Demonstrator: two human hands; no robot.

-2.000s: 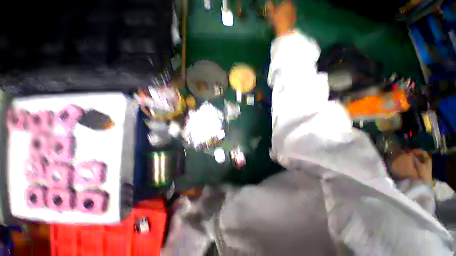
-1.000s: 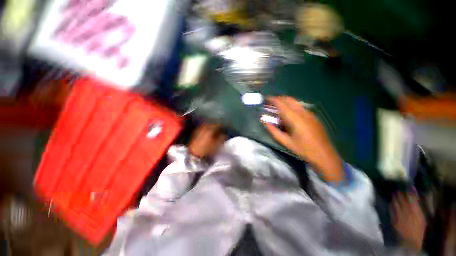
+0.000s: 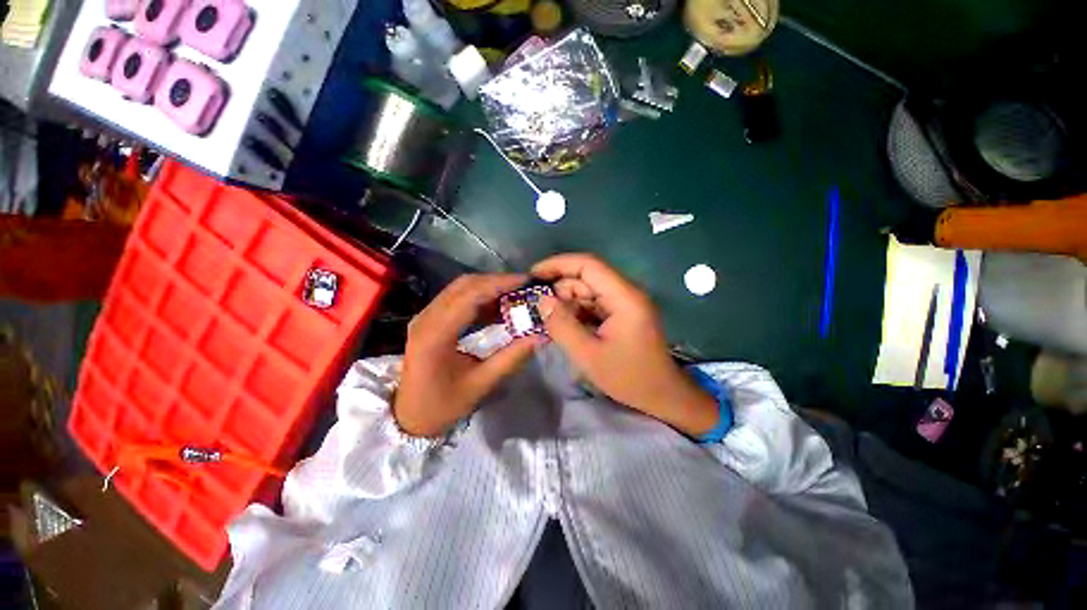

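A small device housing with a circuit board (image 3: 522, 315), pink-purple at the rim with a white square inside, is held above the lap near the mat's front edge. My left hand (image 3: 451, 352) holds it from the left side. My right hand (image 3: 614, 340), with a blue band at the wrist, holds its right side, the fingertips on the dark part. The fingers hide some of its edges. Another small housing (image 3: 321, 287) sits in a pocket of the red tray (image 3: 191, 346).
Solder spool (image 3: 393, 134), clear bag of parts (image 3: 551, 101), white discs (image 3: 700, 280) and a pale triangular scrap (image 3: 671, 222) lie on the green mat. A blue rod (image 3: 831, 262) and white paper (image 3: 902, 312) lie right. Pink housings (image 3: 191, 95) stand upper left. Orange-handled cutters (image 3: 200, 455) lie on the tray.
My right hand reached far forward, then came back to a small device on the mat. Now both hands hold the housing together. The view has shifted and become sharper.
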